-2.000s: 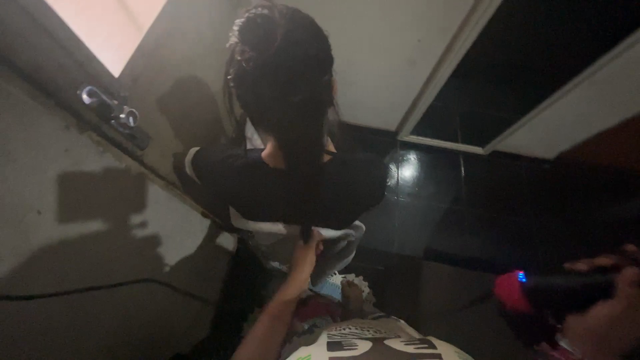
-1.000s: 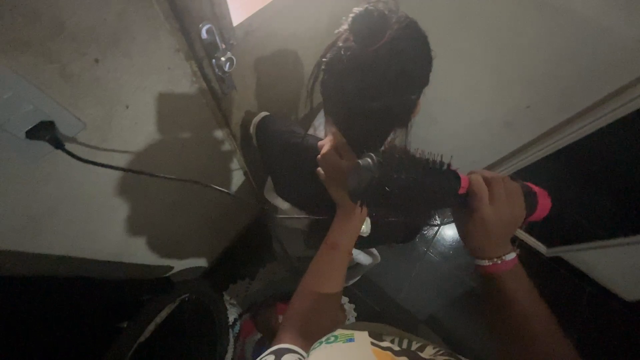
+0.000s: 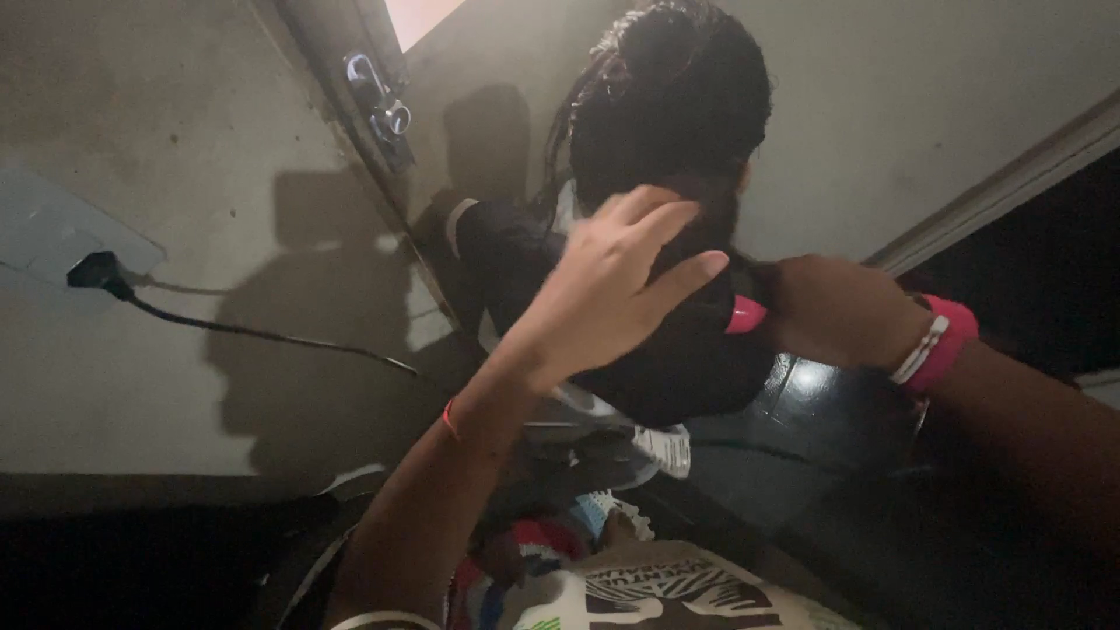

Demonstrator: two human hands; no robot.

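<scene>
A seated person with dark hair (image 3: 674, 96), partly gathered up in a bun, has their back to me and wears a dark top (image 3: 516, 236). Over the back of the neck is my left hand (image 3: 612, 280), its fingers spread and thumb apart, with no object visible in it. At the right shoulder, my right hand (image 3: 840, 311) is closed around the handle of a hot-air hair brush. A pink part of the brush (image 3: 745, 314) shows beside the fingers; its bristled part is hidden in the dark.
At the left, a black plug (image 3: 96, 273) sits in a wall socket plate (image 3: 52, 236), its cable (image 3: 271, 334) running toward the person. A door with a metal handle (image 3: 385, 109) stands behind them. Shiny dark floor tiles (image 3: 805, 385) lie at the right, near a doorway frame (image 3: 1006, 184).
My left hand has opened near the neck. The brush, which lay across the person's back near my left hand a second ago, is now mostly out of sight at my right hand.
</scene>
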